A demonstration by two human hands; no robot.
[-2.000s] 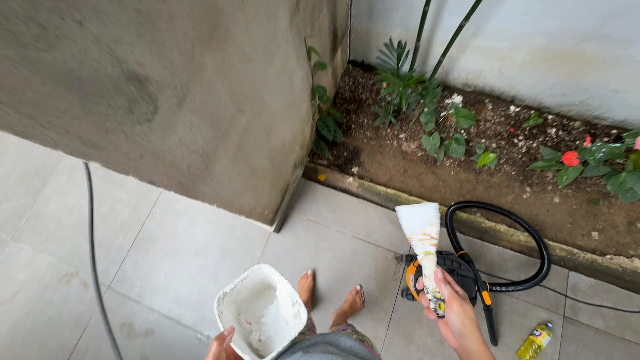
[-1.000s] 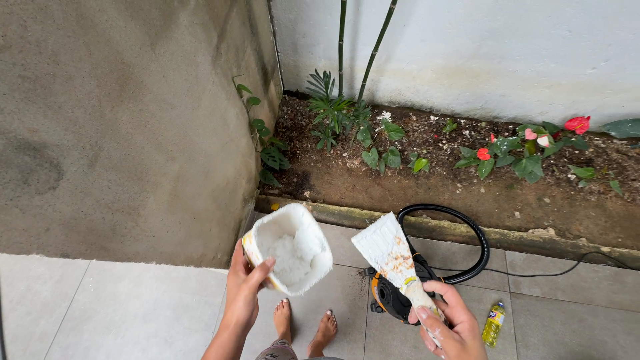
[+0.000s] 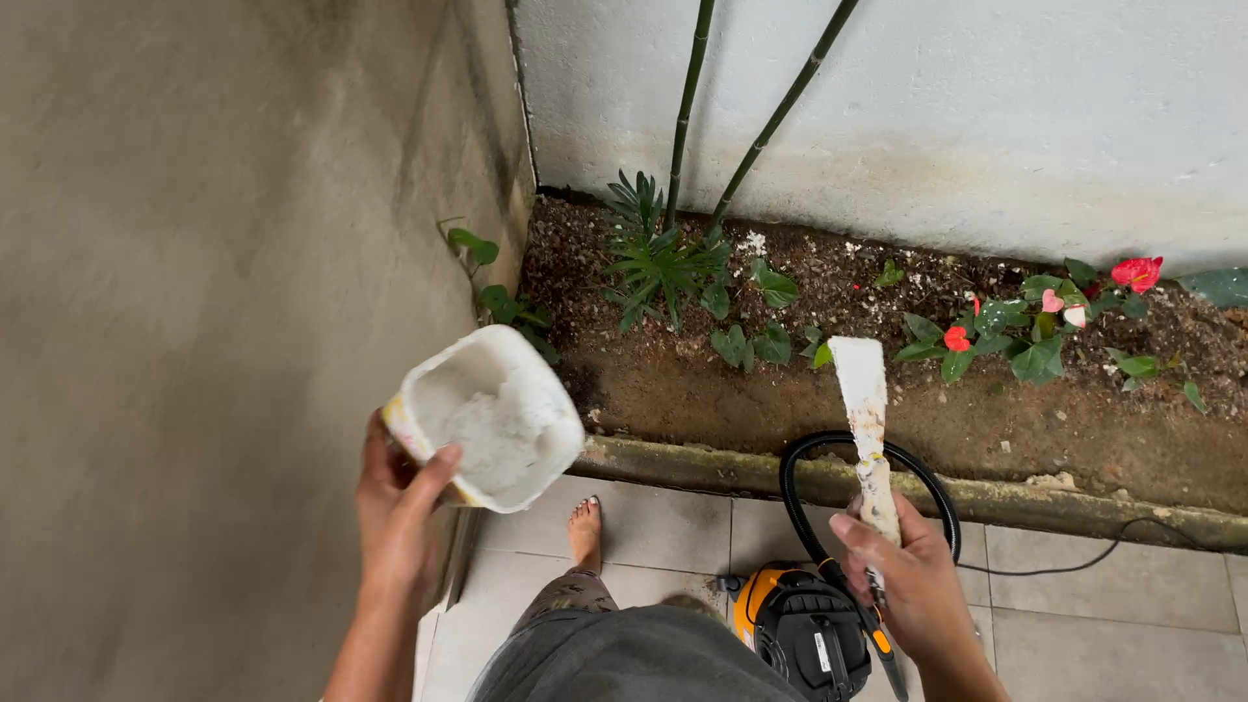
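Note:
My left hand (image 3: 405, 507) grips a white plastic tub (image 3: 492, 419) by its left side, thumb over the rim. The tub is tilted so its inside shows, with white paste or filler (image 3: 497, 434) in it. My right hand (image 3: 902, 570) is closed around the handle of a putty knife (image 3: 862, 400), which points up. Its blade and neck are smeared with white and some orange-brown residue. The knife is to the right of the tub, apart from it.
A grey plastered wall (image 3: 224, 292) rises at left, a stained white wall (image 3: 926, 117) behind. Between them and a low concrete curb (image 3: 702, 468) lies a soil bed with anthuriums (image 3: 1038, 331) and green stalks (image 3: 687, 117). An orange and black vacuum cleaner (image 3: 809, 624) with a black hose (image 3: 795, 487) stands on tiles.
The tub has risen from low in the view two seconds ago and is now beside the grey wall. The putty knife has turned more upright since one second ago. The view has shifted.

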